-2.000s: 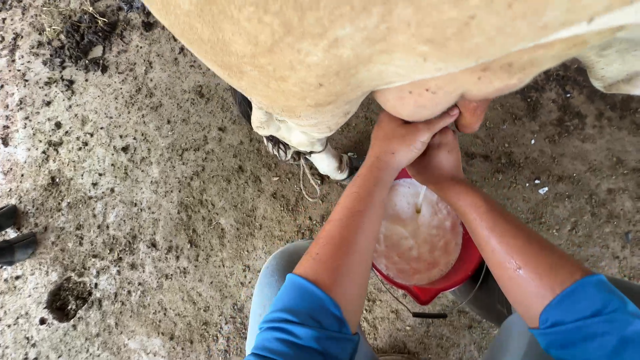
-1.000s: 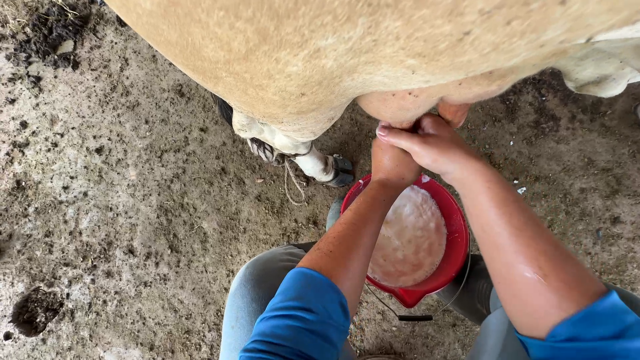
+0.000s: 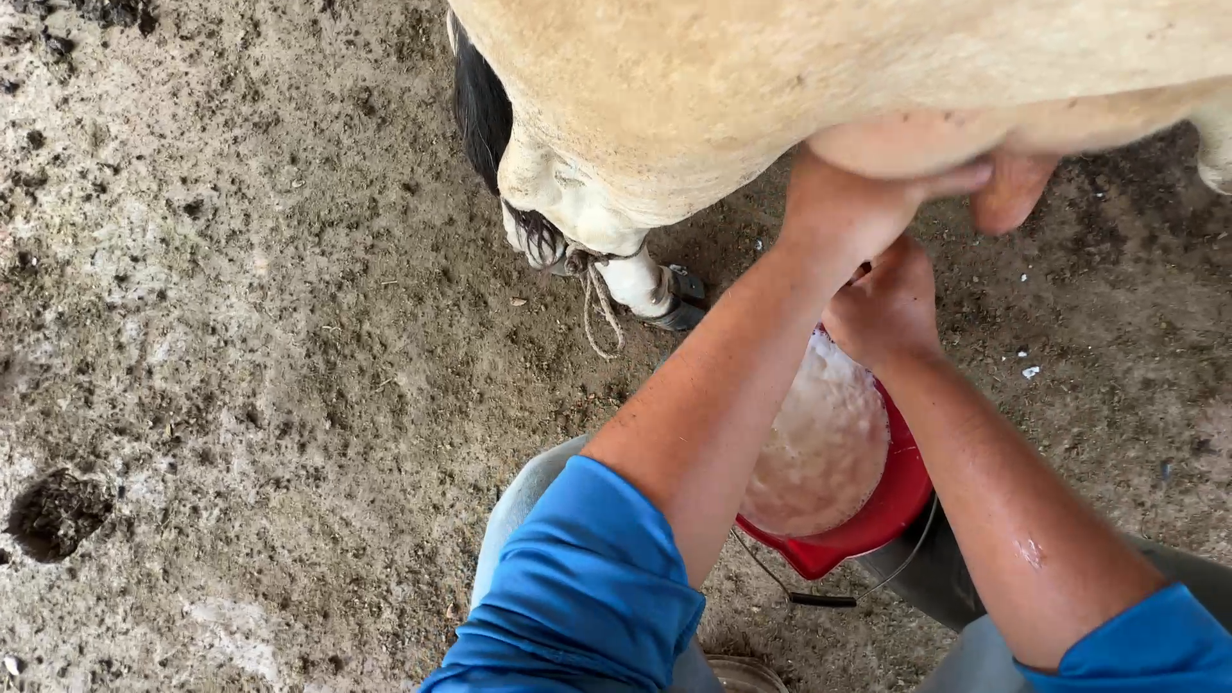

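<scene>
A pale tan cow [image 3: 693,87] stands across the top, its pinkish udder [image 3: 905,142] above my hands. My left hand [image 3: 852,207] is up against the udder beside a thick teat [image 3: 1015,191]; its fingers are blurred and what they grip is hidden. Just below it is my right hand [image 3: 890,303], fingers curled inward, and whether a teat is inside them cannot be seen. Under both hands a red bucket [image 3: 900,491] holds frothy milk [image 3: 818,443] and sits between my knees, its wire handle hanging down at the front.
A rope [image 3: 602,313] is tied around the cow's hind legs, beside a hoof [image 3: 679,313] and the dark tail [image 3: 479,106]. The dirty ground has a hole [image 3: 60,515] at the lower left. My boot [image 3: 929,568] is beside the bucket.
My hands have shifted against each other: one second ago they overlapped close under the udder; now my right hand is lower, over the bucket's upper edge. The view has shifted somewhat.
</scene>
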